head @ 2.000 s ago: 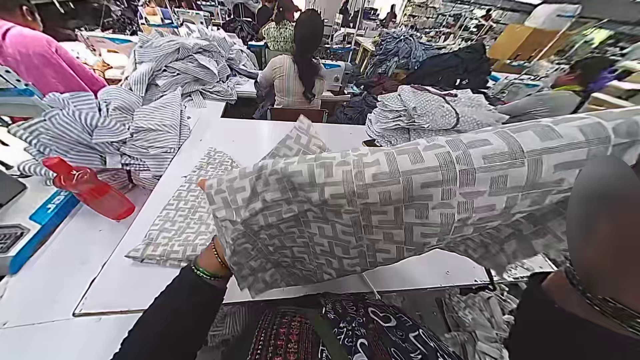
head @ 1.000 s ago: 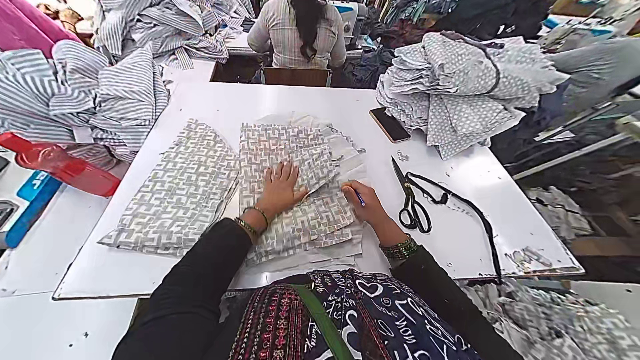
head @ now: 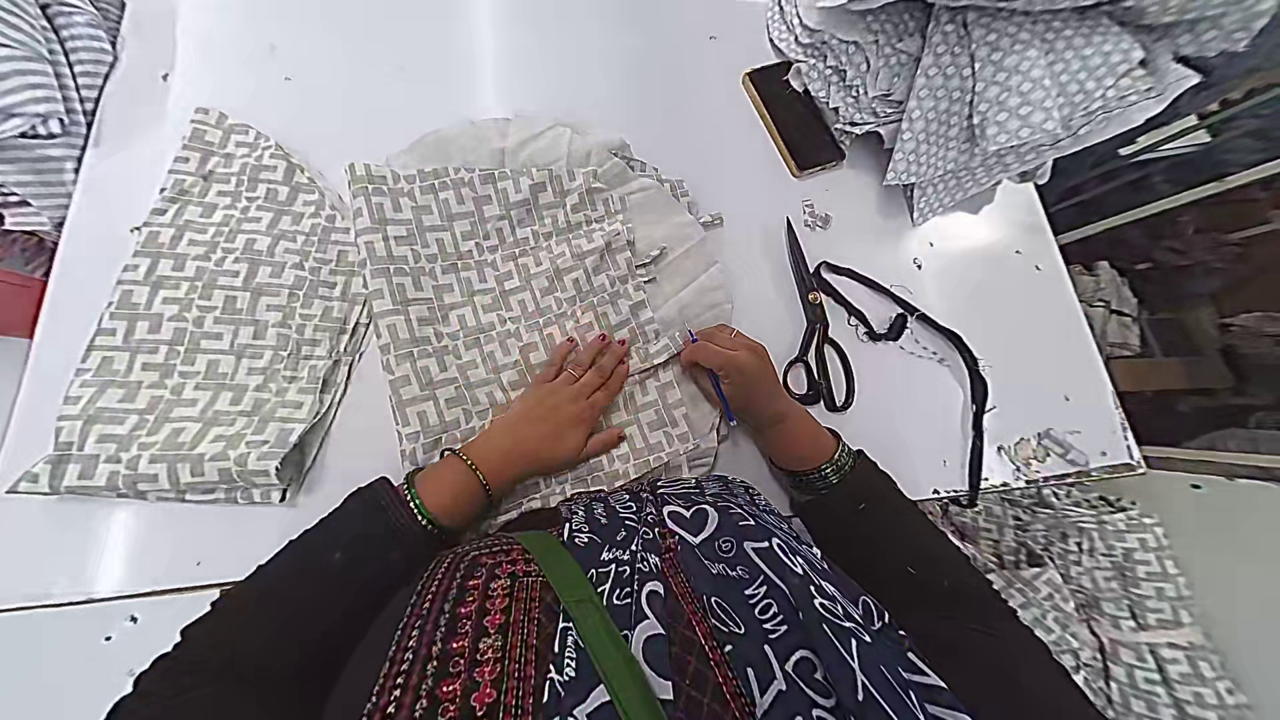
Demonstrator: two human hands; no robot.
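My left hand [head: 560, 415] lies flat, fingers apart, on a folded piece of grey-and-white patterned fabric [head: 470, 260]. At that fabric's right edge, my right hand [head: 740, 375] holds a slim blue pen [head: 718, 392], its fingers near the cloth. Beneath the patterned piece, plain white fabric [head: 690, 265] with a rounded outline shows at the top and right. A second patterned piece [head: 210, 330] rests on the white table to the left. Black-handled scissors [head: 815, 325] lie just right of my right hand, beside a black cloth strip [head: 960, 350].
A phone [head: 795, 120] lies by a stack of diamond-patterned fabric [head: 1010, 90] at the upper right. Striped cloth [head: 50, 110] is at the upper left, above a red object [head: 20, 303]. More patterned cloth [head: 1110, 600] sits below the white table's [head: 600, 60] right edge.
Two seconds ago my left hand held the patterned fabric raised over the table; now it lies flat with that hand on it. The view has tilted down.
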